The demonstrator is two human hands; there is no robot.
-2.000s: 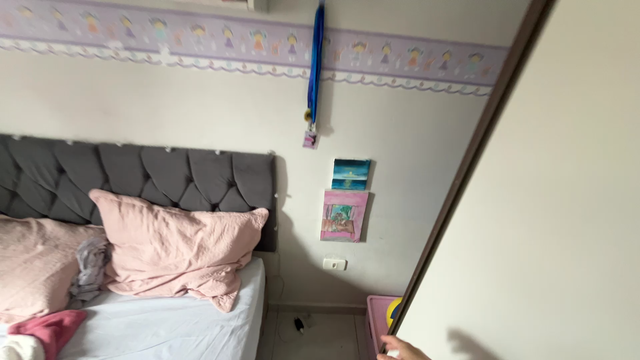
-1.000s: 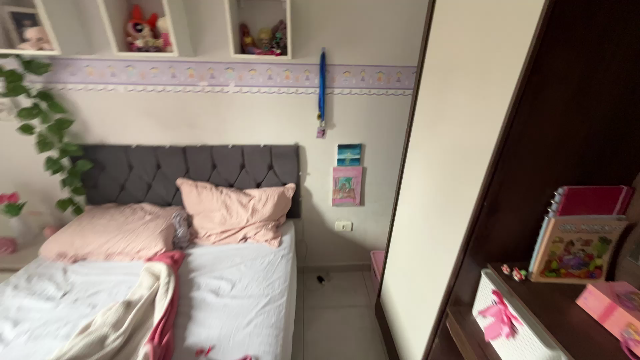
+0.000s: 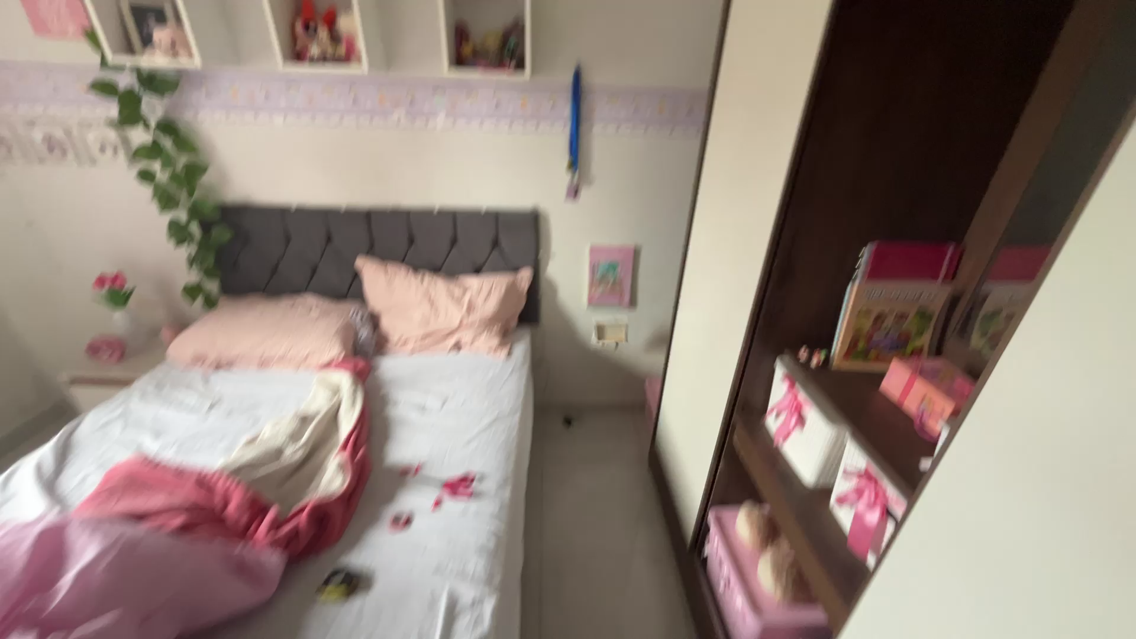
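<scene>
Neither of my hands shows in the head view now. A bed with a white sheet (image 3: 479,408) stands at the left, below a grey tufted headboard (image 3: 382,240). Two pink pillows (image 3: 444,306) lie at its head. A crumpled red and cream blanket (image 3: 311,453) rests on the sheet, with pink shiny fabric (image 3: 133,577) at the lower left. Small red-pink items (image 3: 457,486) and a small dark and yellow thing (image 3: 340,584) lie on the sheet; blur hides what they are.
A dark wood wardrobe shelf (image 3: 790,506) at the right holds books (image 3: 892,319), white boxes with pink bows (image 3: 803,426) and a pink box (image 3: 763,586). A pale sliding door (image 3: 1029,497) fills the lower right. Tiled floor (image 3: 595,524) runs between bed and wardrobe.
A hand at the pale door's edge two seconds ago is out of view now. The view has swung and drawn back, showing more of the bed and the wardrobe's shelves.
</scene>
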